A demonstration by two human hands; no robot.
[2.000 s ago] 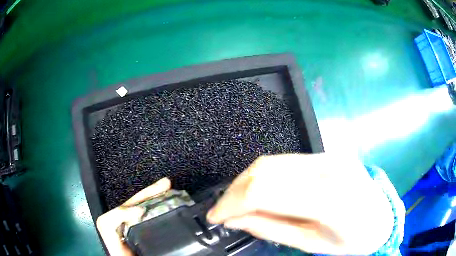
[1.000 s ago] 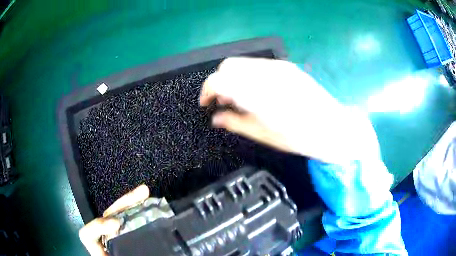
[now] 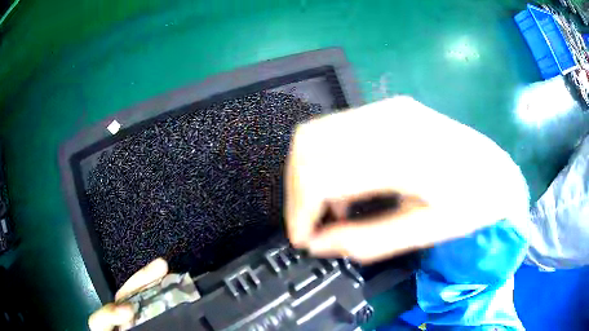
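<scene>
A black ribbed housing (image 3: 258, 291) is held at the bottom of the view, over the near side of a tray. My left hand (image 3: 139, 288) grips its left end, beside a silver-grey plate (image 3: 161, 298); the hand is cut off by the lower edge. My right hand (image 3: 400, 187) is over the housing's upper right part, blurred and overexposed, with fingertips close together at its edge. Whether they pinch a small part cannot be seen. The dark grey tray (image 3: 200, 84) holds a mass of tiny dark parts (image 3: 181, 174). The housing's lower part is out of view.
The tray lies on a glossy green worktop (image 3: 213, 32). A blue bin (image 3: 546, 42) stands at the upper right beside loose mixed parts (image 3: 578, 58). A pale sleeve (image 3: 568, 207) shows at the right edge. Dark items are at the far left edge.
My right hand went from the housing out over the tray's parts, and is now back at the housing. The housing turned to show its ribbed face, and the tray shifted left in view.
</scene>
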